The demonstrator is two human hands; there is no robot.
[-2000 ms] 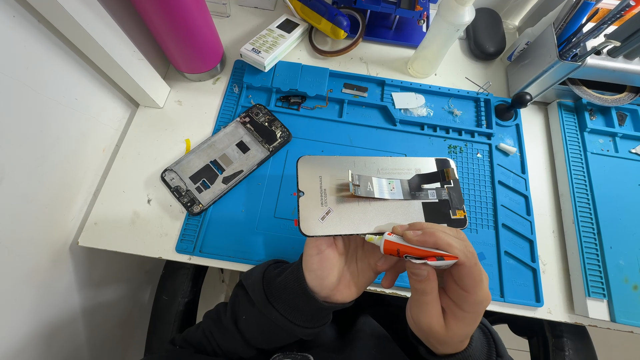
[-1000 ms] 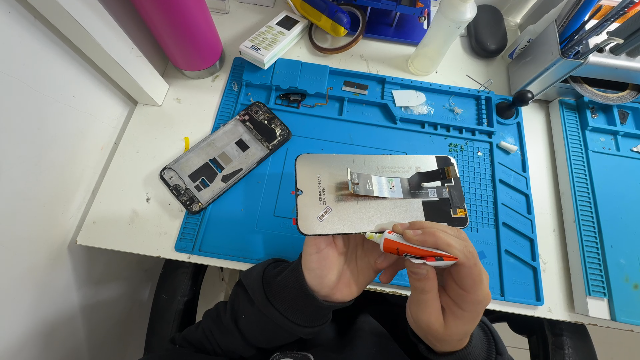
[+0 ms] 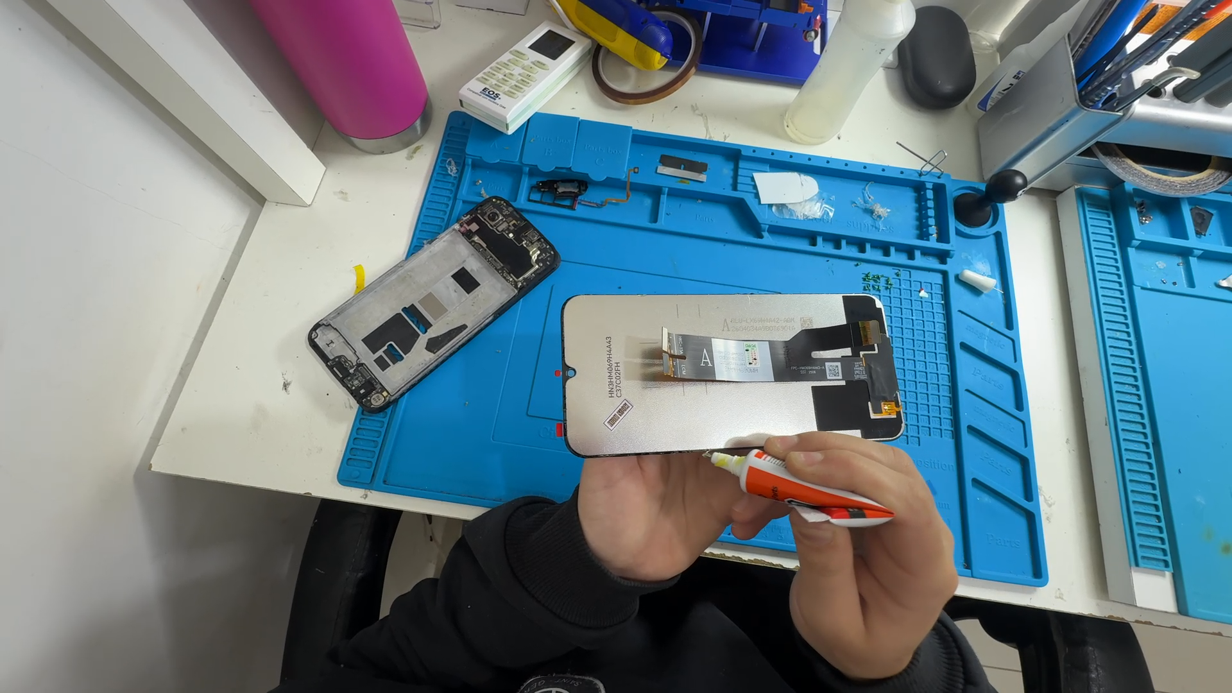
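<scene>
A phone display panel (image 3: 616, 337) is held with its silver back up and a dark flex cable (image 3: 799, 364) folded over it. My left hand (image 3: 654, 510) supports it from below, its fingers partly hidden under the panel. Pinched in my right hand (image 3: 866, 539) is a red and white glue tube (image 3: 808, 491), its pale nozzle at the panel's near long edge. Whether glue is coming out cannot be told. To the left, a phone frame (image 3: 433, 303) with circuit boards at both ends lies tilted, partly on the blue silicone repair mat (image 3: 462, 423).
The mat's far trays hold a metal blade (image 3: 681, 168), a white scrap (image 3: 784, 188) and small parts. Behind stand a pink bottle (image 3: 346, 67), a remote-like device (image 3: 527, 75), brown tape (image 3: 647, 91), a translucent bottle (image 3: 847, 72) and a black case (image 3: 936, 58). A metal tool holder (image 3: 1049, 96) is at right.
Over the two seconds the glue nozzle has moved slightly left along the near edge of the panel. Both hands keep their holds.
</scene>
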